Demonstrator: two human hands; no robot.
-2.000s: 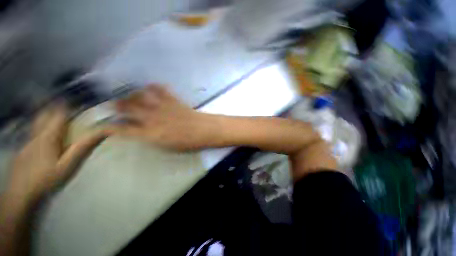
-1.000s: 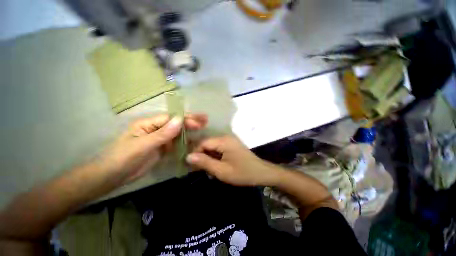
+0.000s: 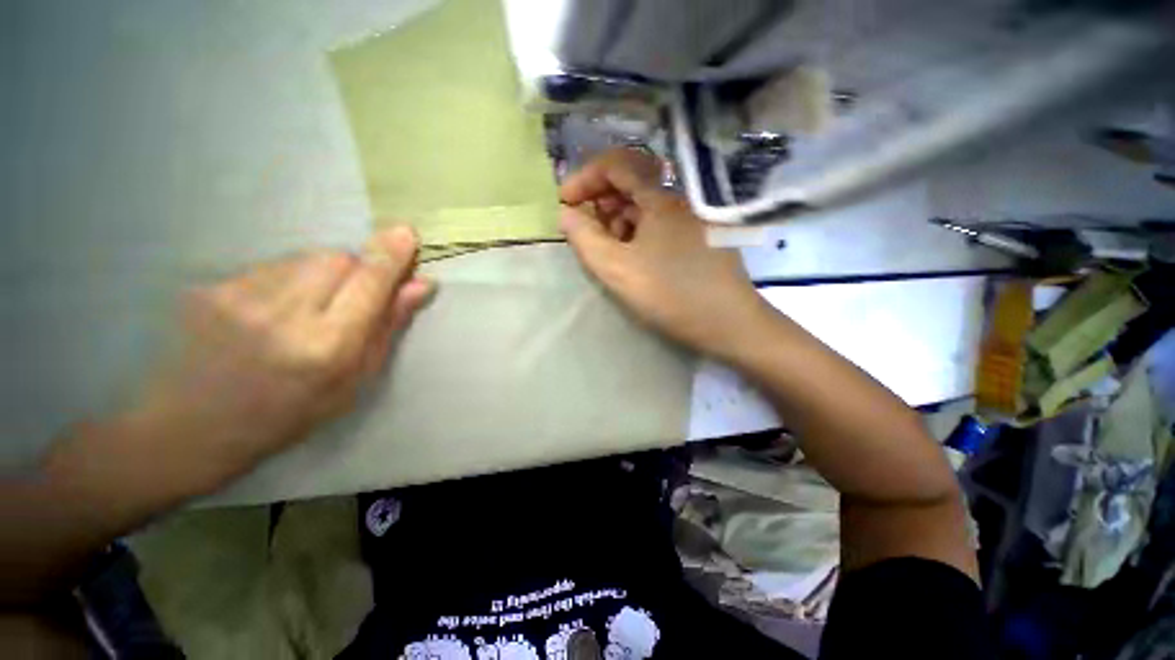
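Observation:
A pale grey-green garment panel [image 3: 528, 368] spreads over the table and past its front edge. A yellow-green cut piece [image 3: 445, 123] lies on it, with a narrow dark gap along its near edge. My left hand [image 3: 309, 316] pinches the cloth at the left end of this gap. My right hand [image 3: 657, 252] has thumb and forefinger together at the gap's right end, beside the machine. The sewing machine head [image 3: 850, 116] stands over the bed at upper right. The needle cannot be made out.
A yellow-orange supply box [image 3: 1005, 346] with green strips [image 3: 1082, 329] stands at the right. Thin dark-and-metal tools [image 3: 999, 240] lie on the bed behind it. Cloth heaps [image 3: 773, 522] lie below the table at the right, and green cloth [image 3: 245, 574] hangs at lower left.
The yellow-green piece and the gap now lie more level in view. My hands have moved apart, from a strip in front of the machine to the two ends of the gap.

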